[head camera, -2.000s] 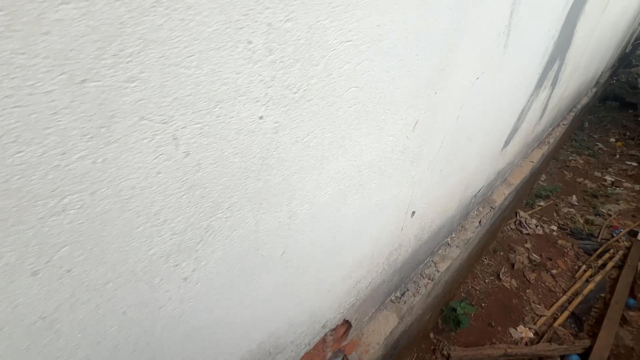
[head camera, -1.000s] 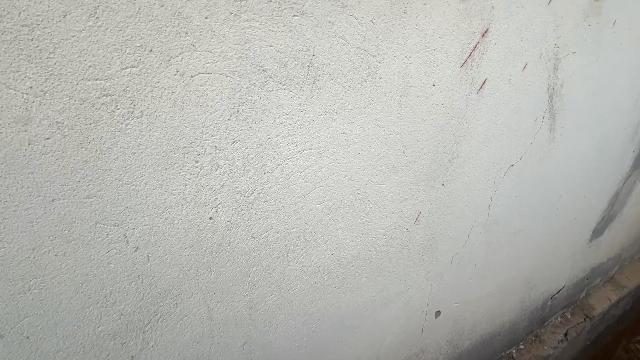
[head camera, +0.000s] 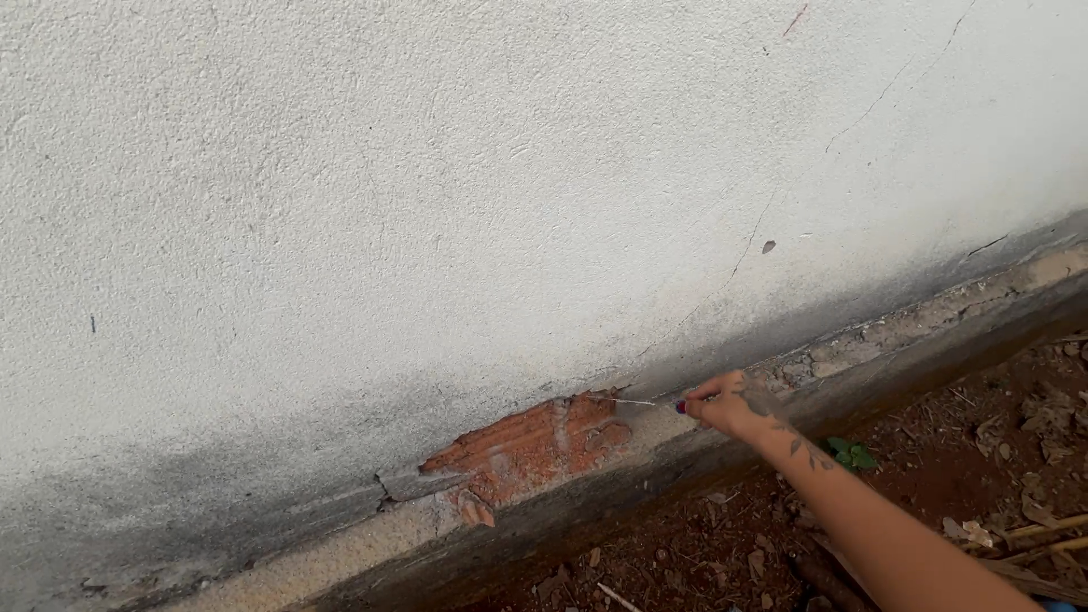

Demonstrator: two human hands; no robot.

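Observation:
My right hand [head camera: 722,406] reaches in from the lower right, with its fingers pinched around a small thing that has a dark blue and red end. A thin pale stick or wire [head camera: 629,399] runs from near the fingertips toward the broken plaster; whether it joins the held thing is hard to tell. Left of the hand, exposed red brick [head camera: 544,442] shows in a hole at the foot of the white plastered wall [head camera: 476,221]. A loose brick chip [head camera: 474,507] rests at the hole's lower edge. My left hand is out of view.
A rough concrete ledge [head camera: 340,544] runs along the wall's base, rising to the right. Below it lies reddish soil [head camera: 943,467] with dry leaves, a small green plant [head camera: 852,455] and sticks [head camera: 1045,529]. Thin cracks and a small dark chip mark [head camera: 769,246] show on the wall.
My right hand has come into view beside the exposed brick; neither earlier frame shows it. The view has shifted widely along the wall.

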